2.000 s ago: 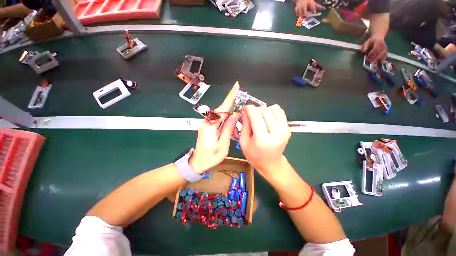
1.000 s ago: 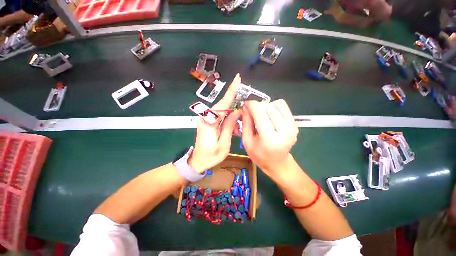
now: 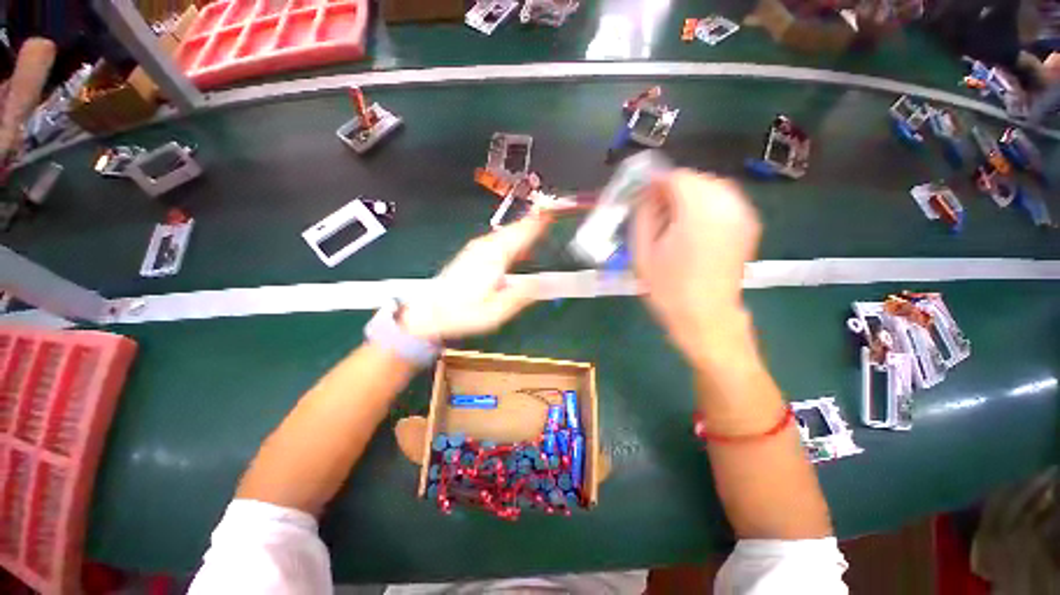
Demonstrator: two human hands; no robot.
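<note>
My right hand [image 3: 702, 250] holds a device housing [image 3: 614, 212], blurred by motion, above the metal rail. A blue cell [image 3: 617, 258] shows at the housing's lower side, near my fingers. My left hand [image 3: 486, 285] is to the left, apart from the housing, fingers apart. Thin dark red wires run from the housing toward my left fingertips; whether the fingers grip them is unclear. The open cardboard box [image 3: 591, 395] in front of me holds many blue cells with tangled red wires, and one cell [image 3: 473, 401] lies alone at its upper left.
The conveyor carries several housings, including a white one [image 3: 348, 231]. Overlapping housings [image 3: 886, 389] lie at the right, with another housing [image 3: 825, 428] beside my right wrist. A pink slotted tray [image 3: 52, 459] is at the left edge. The pale rail [image 3: 814, 272] crosses behind my hands.
My hands have moved apart; the right lifted the housing up and right, and the left moved left. The small white-framed part at my left hand no longer shows there. Belt items shifted right.
</note>
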